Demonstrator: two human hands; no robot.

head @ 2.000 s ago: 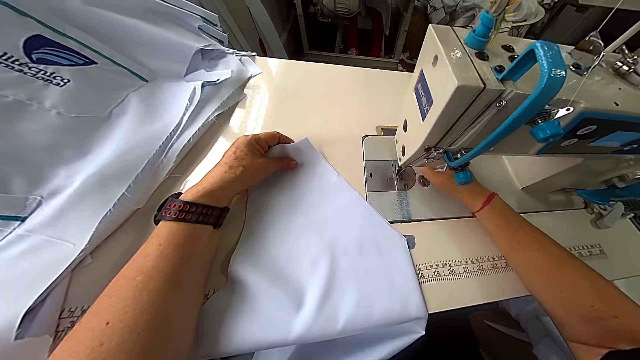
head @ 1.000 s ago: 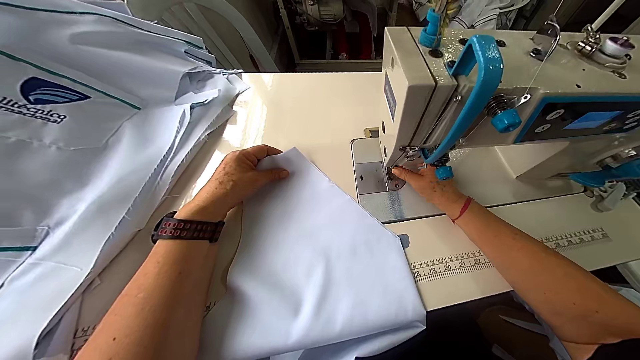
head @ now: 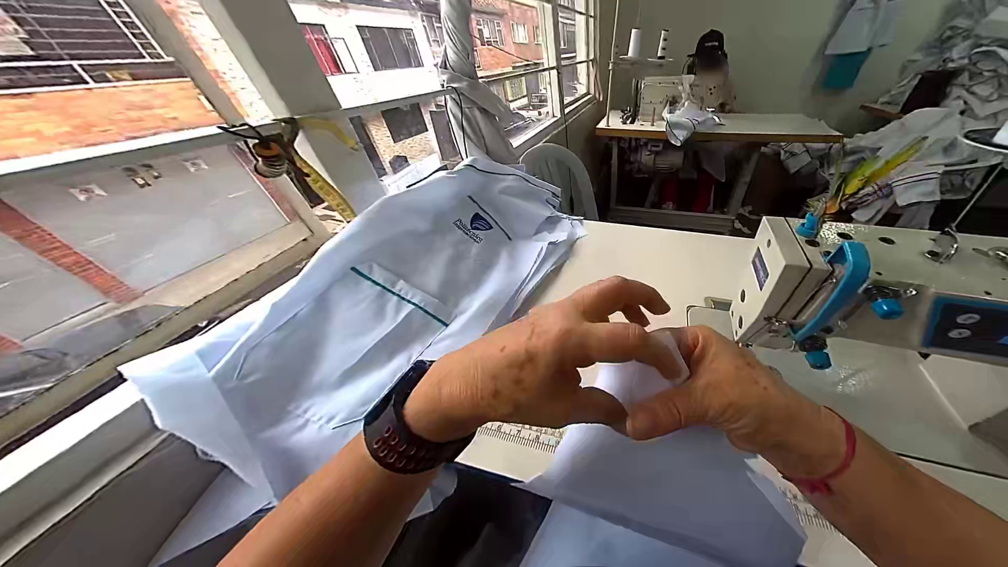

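My right hand [head: 709, 390] grips the upper edge of a light blue-white fabric piece [head: 654, 480], lifted in front of the sewing machine [head: 874, 291]. Close against it, my left hand [head: 559, 354] has its fingers curved over the same edge; whether they pinch the cloth is hard to tell. The fabric hangs down over the table's front edge. To the left lies a stack of pale garment pieces [head: 394, 291], the top one with a pocket, dark green trim and an embroidered emblem. The needle area is largely hidden behind my right hand and the machine head.
A measuring scale [head: 524, 435] runs along the front of the white sewing table [head: 638, 252]. Windows line the left side, with a yellow tape measure [head: 323, 185] hanging there. Behind, a person [head: 713, 75] sits at another sewing table [head: 732, 126]; heaped cloth [head: 921, 138] lies at right.
My right hand has left the needle area and come to my left hand. The fabric's edge, flat on the table before, is now lifted. The view has swung up and left.
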